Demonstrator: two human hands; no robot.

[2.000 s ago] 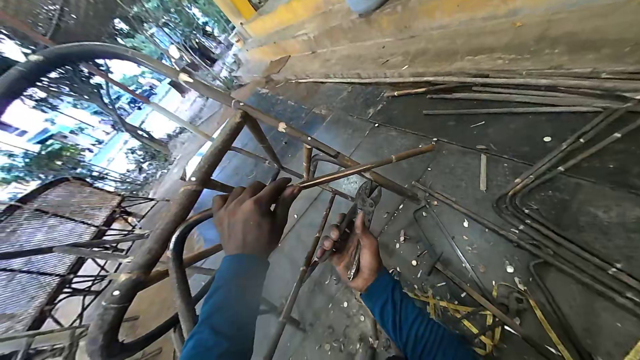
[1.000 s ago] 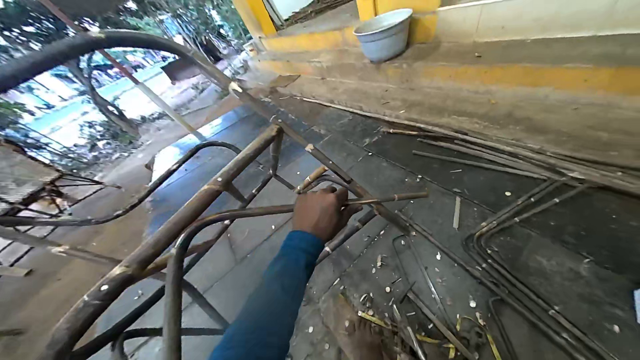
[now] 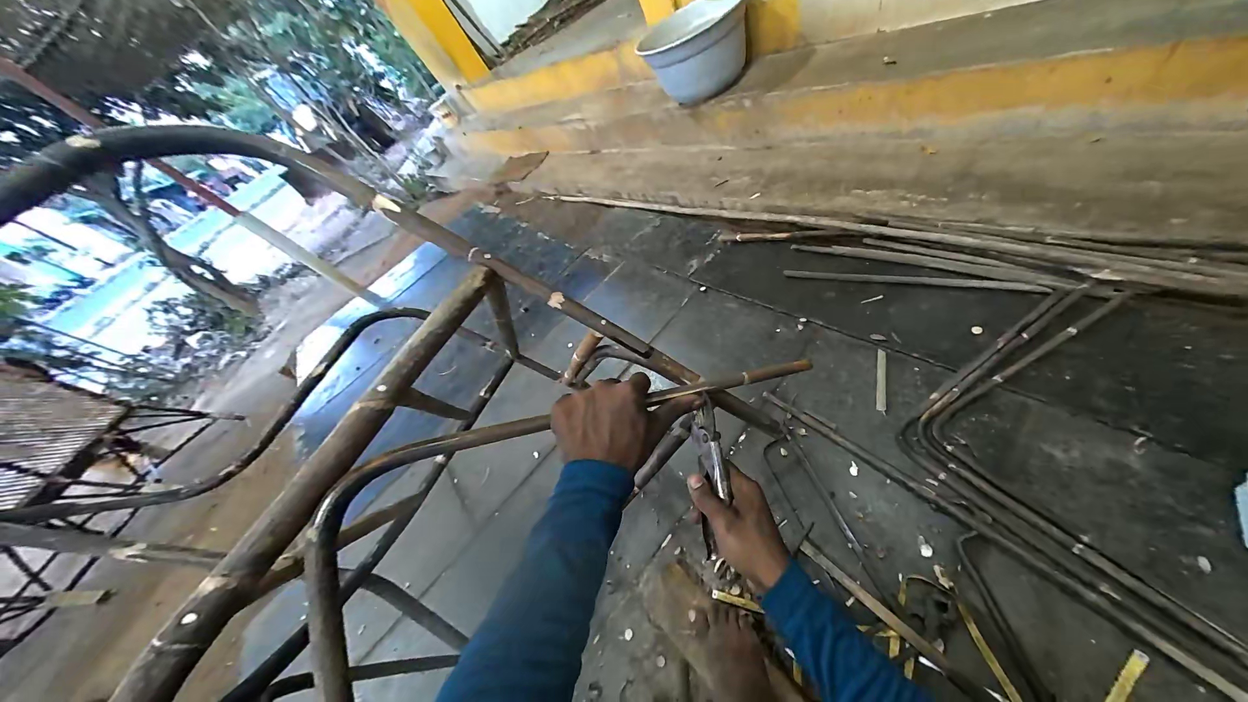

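Observation:
My left hand grips a thin bent cane pole where it crosses the long pole of a cane frame. The thin pole's free end sticks out to the right, past the crossing. In my right hand are metal pliers, held upright just right of my left hand. The jaws are at or close beneath the thin pole; whether they grip anything cannot be made out. Curved pieces and cross struts of the frame spread to the left and below my left arm.
Bent cane poles lie on the dark tiled floor at right, straight ones along the step. A grey basin stands on the step. Yellow strips and chips lie near a bare foot. A woven rack is at far left.
My right hand with the pliers, out of view one second ago, is back beside the crossing. My left hand stays at the thin pole. The view has shifted since two seconds ago.

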